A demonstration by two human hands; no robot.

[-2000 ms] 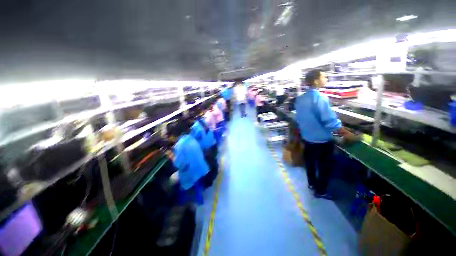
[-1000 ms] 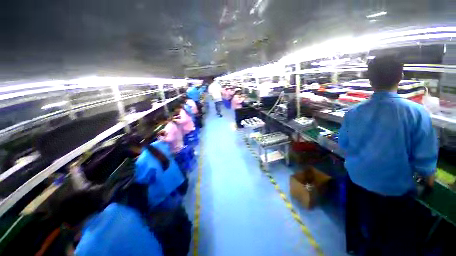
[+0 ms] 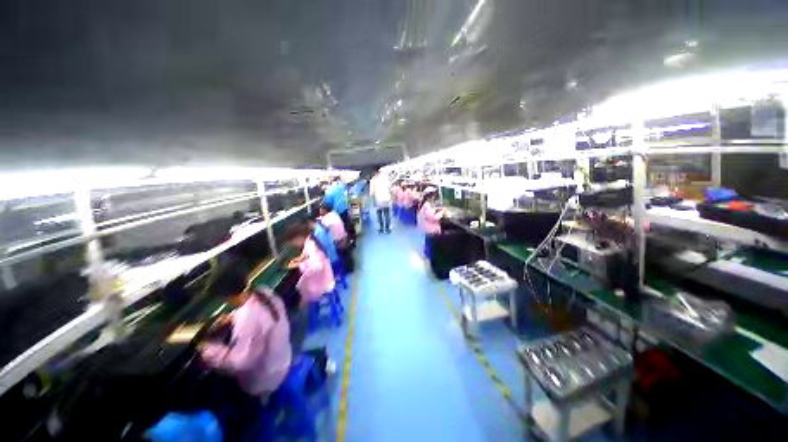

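Observation:
Neither of my hands is in view, and nothing held shows. Nearest in front of me is the blue floor aisle [image 3: 406,345] with yellow-black tape along both sides. At the right, a small pale cart [image 3: 575,371] bears a tray with several shiny dark and silvery parts in rows. A second pale cart [image 3: 486,309] stands farther up the aisle with a similar tray of dark parts on top. The exact kind of parts is too blurred to tell.
Seated people in pink smocks, the nearest a person [image 3: 255,341] on a blue stool, line the left bench. A blue cap or sleeve [image 3: 186,427] shows at the lower left edge. A person in white [image 3: 382,200] stands far ahead. The right green bench [image 3: 596,302] holds cables and clear bags.
The view has moved forward along the aisle. The standing person in blue at the right and the brown carton have left the picture. The carts now appear nearer and larger.

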